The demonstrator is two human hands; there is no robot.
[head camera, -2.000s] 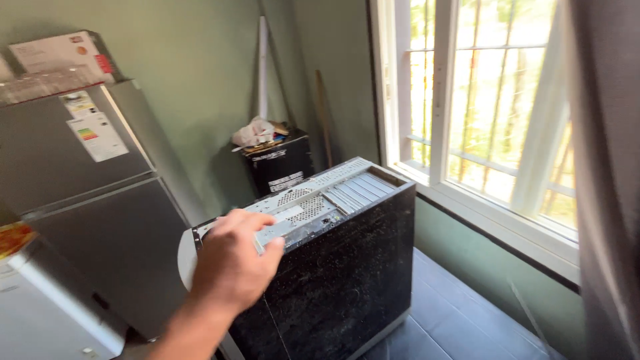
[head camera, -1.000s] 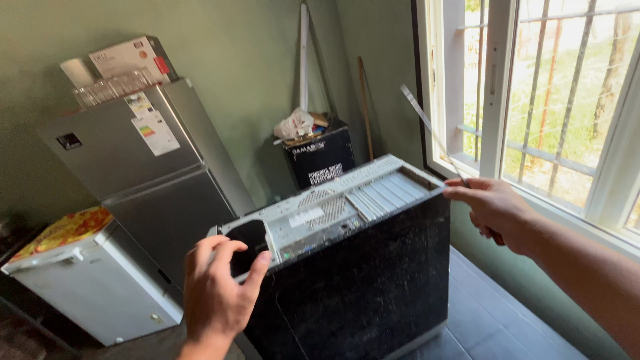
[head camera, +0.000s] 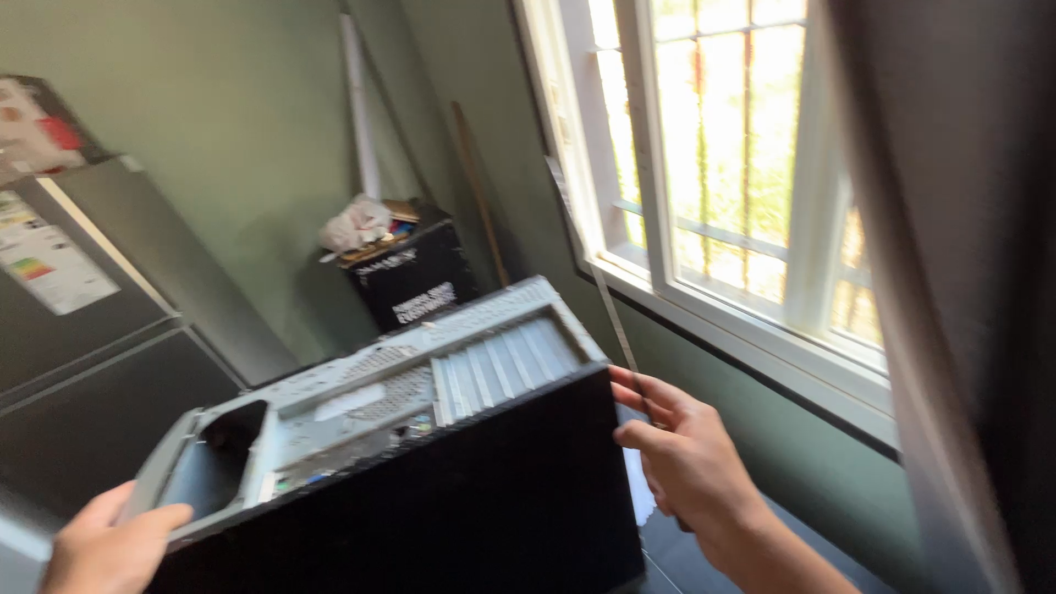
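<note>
A black desktop computer case (head camera: 412, 487) stands with its bare metal rear panel, slot covers and a large opening facing up. My left hand (head camera: 115, 536) grips the panel's rim beside that opening, at the lower left. At the case's far right corner is my right hand (head camera: 685, 454), its fingertips close to the edge; whether they press on it is unclear. A long thin strip (head camera: 612, 318) rises from between the fingers of my right hand toward the window. Motion blur hides what the strip is, and the undersides of both hands are out of sight.
A grey refrigerator (head camera: 99, 363) with boxes on top (head camera: 41, 132) stands at left. Behind the case, a black box (head camera: 417, 276) holds a crumpled plastic bag (head camera: 356, 224). To the right are a barred window (head camera: 726, 165) and a dark curtain (head camera: 932, 247).
My left hand has come to the near-left rim of the case, whose large opening now shows. My right hand, out of view two seconds ago, stays at the right corner with the strip. The view has shifted.
</note>
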